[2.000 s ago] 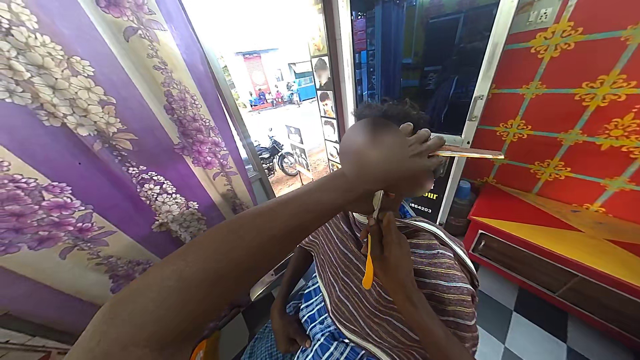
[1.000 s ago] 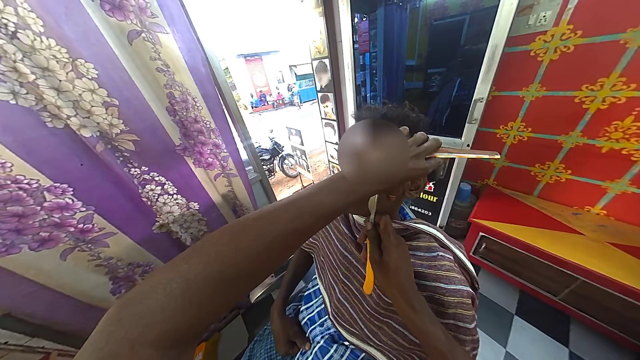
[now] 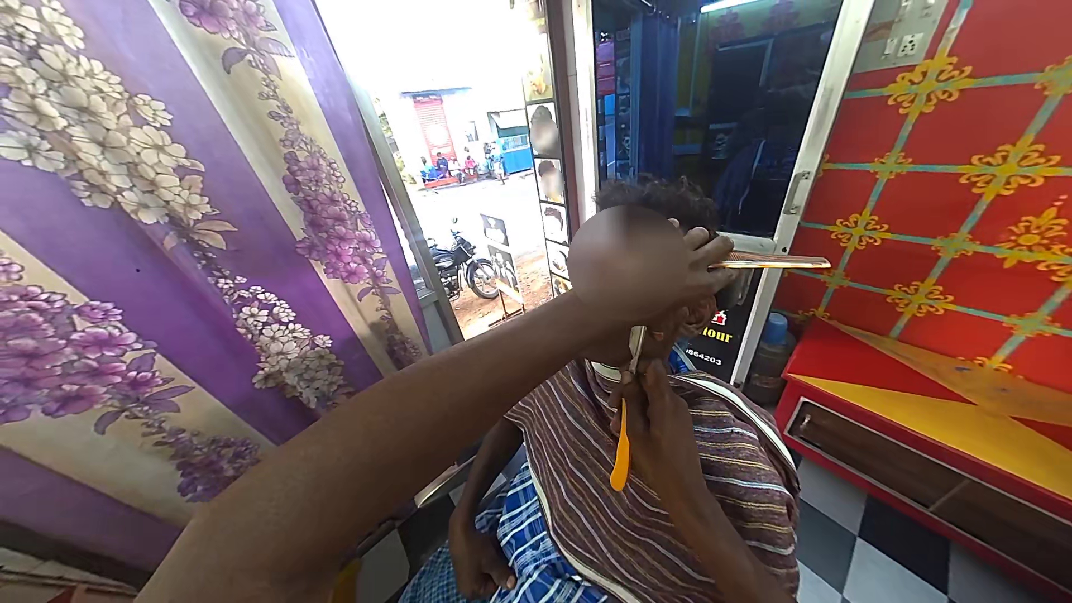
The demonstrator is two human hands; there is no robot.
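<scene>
My left hand [image 3: 691,264] lies on the head of a seated person, whose face is blurred; a comb [image 3: 779,261] juts to the right from between its fingers. Below it, my right hand [image 3: 657,410] grips a straight razor [image 3: 621,452] with an orange handle. The razor's metal blade end points up and rests at the person's jaw or cheek; the exact contact is hidden. A brown striped cloth [image 3: 662,494] covers the person's chest and shoulders.
A red and yellow cabinet [image 3: 930,402] stands at the right, beside a dark bottle with a blue cap [image 3: 775,352]. A purple floral curtain [image 3: 209,251] hangs at the left. Behind the person is a framed glass door [image 3: 737,126]. The person's own hand [image 3: 479,565] rests in the lap.
My right hand and the razor have shifted slightly at the person's jaw. My left hand stays on the head with the comb.
</scene>
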